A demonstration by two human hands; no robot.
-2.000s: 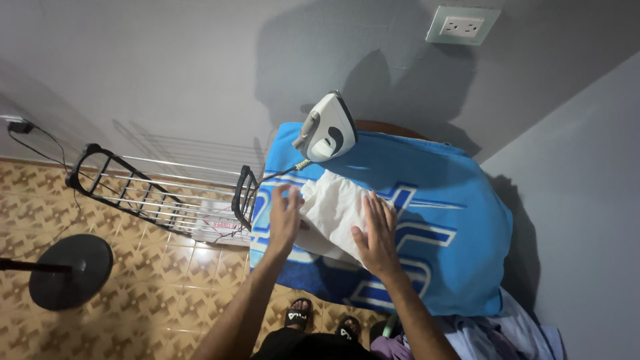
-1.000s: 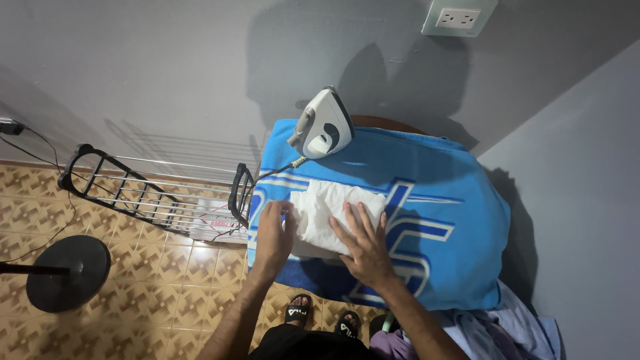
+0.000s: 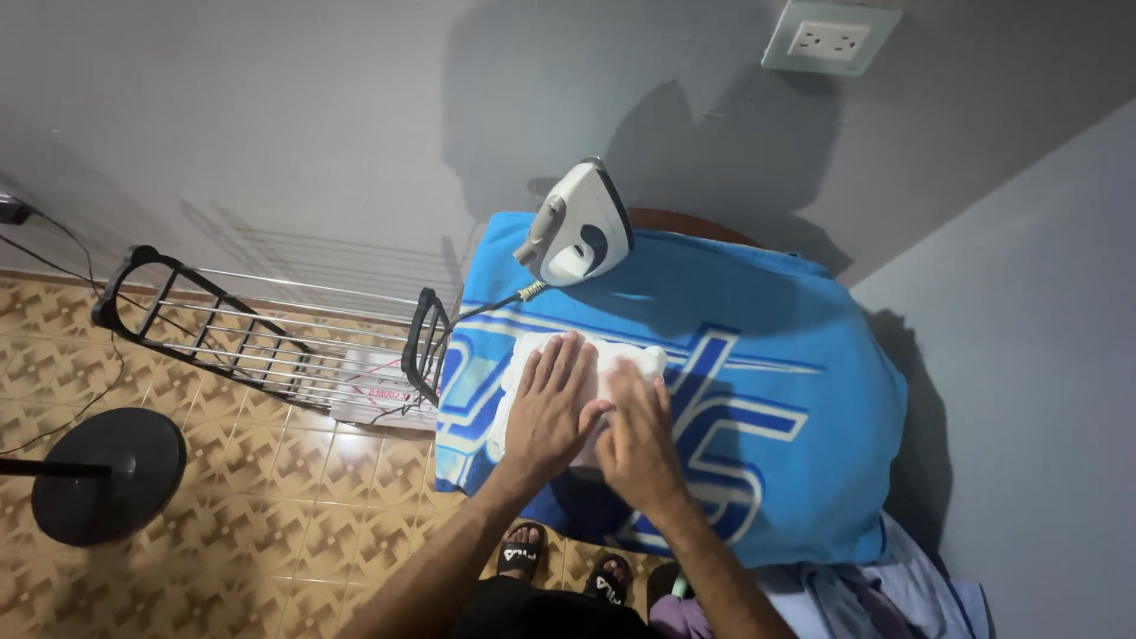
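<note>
A folded white cloth [image 3: 581, 355] lies on a blue towel with white and dark blue patterns [image 3: 799, 328], which covers a table. My left hand [image 3: 552, 404] rests flat on the cloth's left part, fingers pointing up and slightly apart. My right hand [image 3: 641, 435] is on its right part, its fingers blurred, the thumbs of both hands close together. Neither hand grips anything. Just beyond the cloth a white and grey clothes iron [image 3: 581, 226] stands on its heel at the towel's far edge, its cord running left.
A metal shoe rack with black ends [image 3: 257, 333] stands left of the table, a printed white box [image 3: 355, 390] beneath it. A round black base [image 3: 111, 475] sits on the tiled floor. Light blue and purple clothes [image 3: 852, 595] lie near right. A wall outlet [image 3: 830, 40] is above.
The white cloth looked looser and less compact two seconds ago. My left hand, earlier at the cloth's left edge, has moved right onto the top of it. The iron has stayed in place.
</note>
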